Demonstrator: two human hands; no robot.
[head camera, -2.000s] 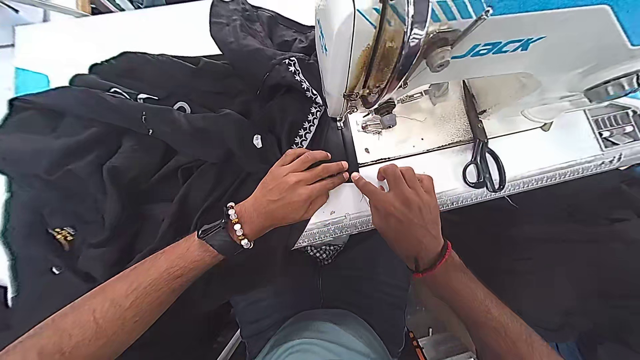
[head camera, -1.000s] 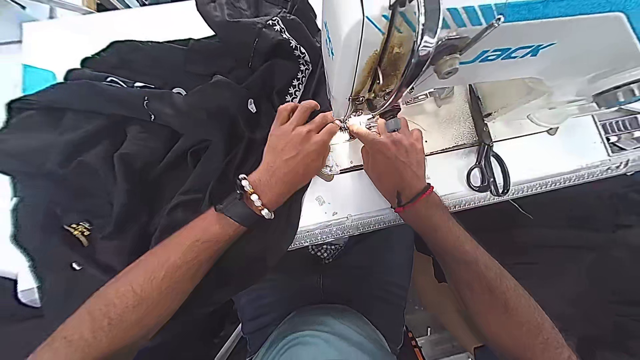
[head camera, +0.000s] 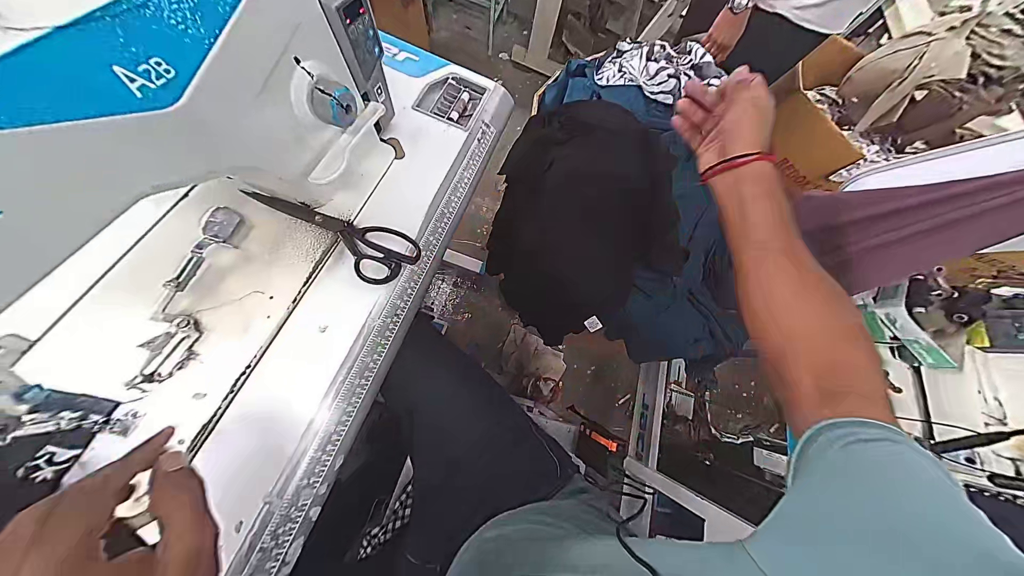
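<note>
My left hand is at the lower left, near the sewing machine's bed. Its thumb and index finger come close around a small pale thing that I cannot make out. Beside it lies part of the black garment with white patterning. My right hand, slightly blurred, is raised at the upper right over the piled cloth, its fingers loosely curled; whether it holds anything is unclear. Black-handled scissors rest on the machine bed, blades toward the upper left. The sewing machine fills the upper left; its needle is out of view.
Black fabric and blue cloth are heaped beside the table, with a black-and-white patterned cloth on top. Another person's hand is just behind it. A cardboard box of scraps stands at the right.
The view has swung far to the right. Both hands were together by the needle area; my right hand has moved away to the right, above the cloth heap.
</note>
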